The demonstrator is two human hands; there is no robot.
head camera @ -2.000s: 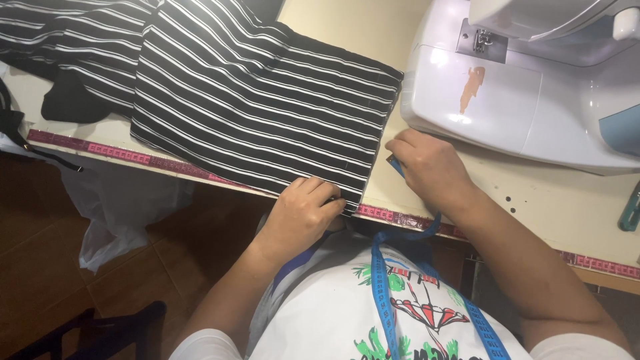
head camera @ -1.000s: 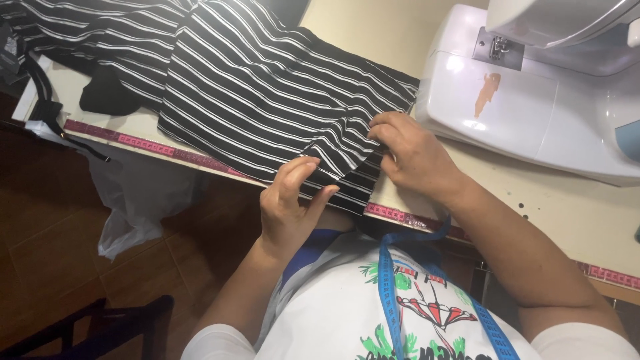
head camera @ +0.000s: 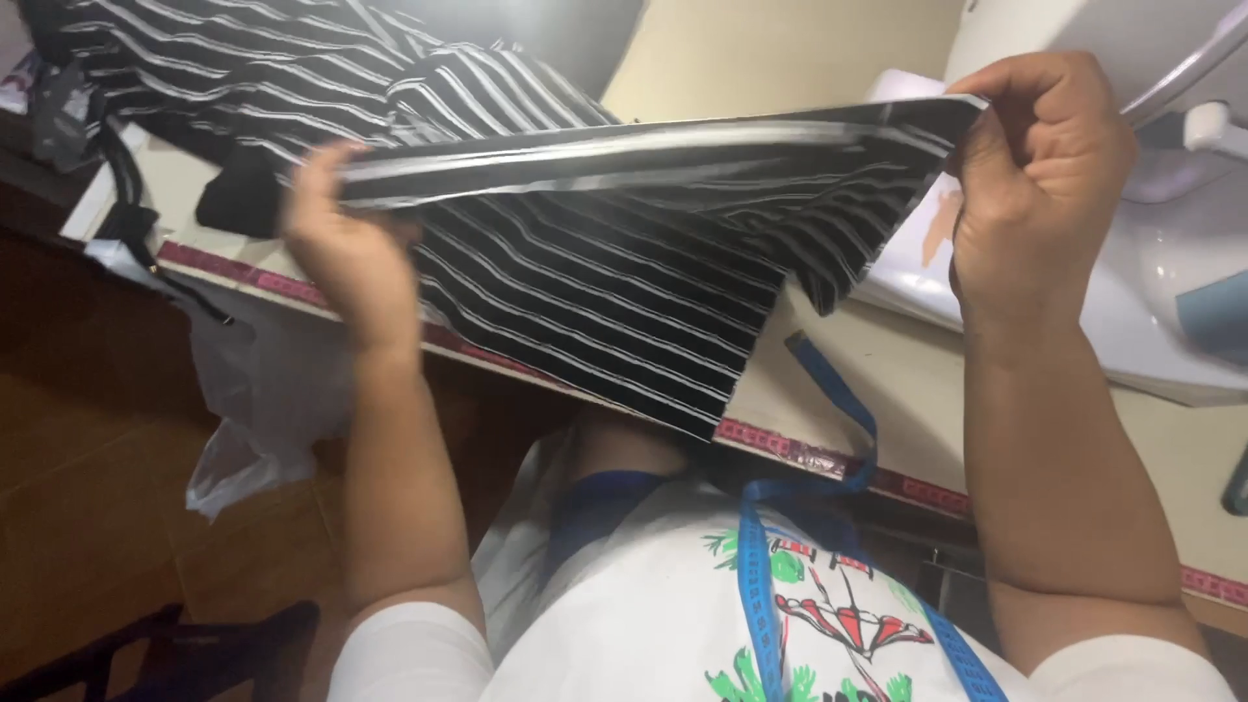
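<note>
Black fabric with white stripes [head camera: 595, 283] lies across the table, its upper layer lifted and stretched between my hands. My right hand [head camera: 1038, 185] pinches a corner of that layer between thumb and fingers, above the sewing machine's base. On the left, my left hand [head camera: 351, 244], blurred, grips the same layer's edge, its fingertips partly hidden by the cloth. The lower layer rests flat and reaches the table's front edge. A blue tape measure [head camera: 756, 565] hangs over my shirt, and one end lies on the table between the fabric and my right forearm.
A white sewing machine [head camera: 1121, 322] stands at the right. Pink measuring tape [head camera: 756, 436] runs along the table's front edge. A black strap [head camera: 132, 210] and a translucent plastic bag [head camera: 258, 390] hang at the left edge. A dark chair [head camera: 185, 634] stands at lower left.
My right hand has moved up and right, raising a fabric corner that lay flat two seconds ago. My left hand has moved up and left along the cloth. The blue tape's end is out of my right hand.
</note>
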